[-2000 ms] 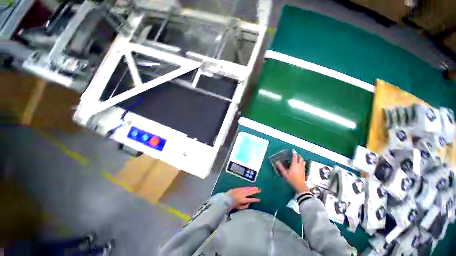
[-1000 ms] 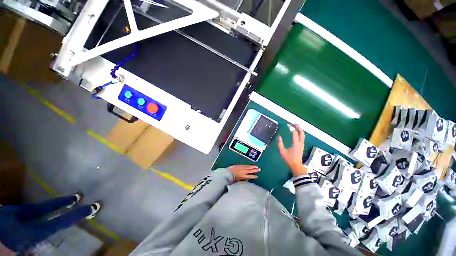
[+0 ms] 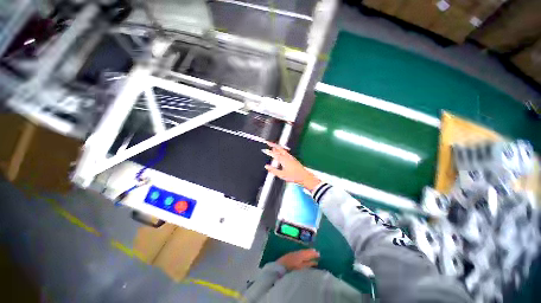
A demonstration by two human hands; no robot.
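Observation:
The bench scale (image 3: 301, 208) lies on the green table beside the white machine, its display lit green. No box shows on its plate; my right wrist and sleeve cover the upper part. My right hand (image 3: 289, 165) reaches past the scale, above the right rail of the machine, with fingers spread and nothing visible in it. My left hand (image 3: 299, 259) rests low at the table edge below the scale, slightly blurred, holding nothing visible. A heap of small white boxes (image 3: 489, 219) with round black pictures lies to the right, blurred.
The machine's black bed (image 3: 228, 160) lies under a white diagonal frame (image 3: 178, 133). Its blue control panel (image 3: 170, 202) faces the near side. A green belt (image 3: 368, 139) runs between white rails. A wooden board (image 3: 448, 151) lies under the heap. Brown cartons (image 3: 433, 15) stand beyond.
The dark box seen on the scale one second ago is no longer visible. My right hand has moved left, from beside the scale to above the machine's rail. The view has shifted.

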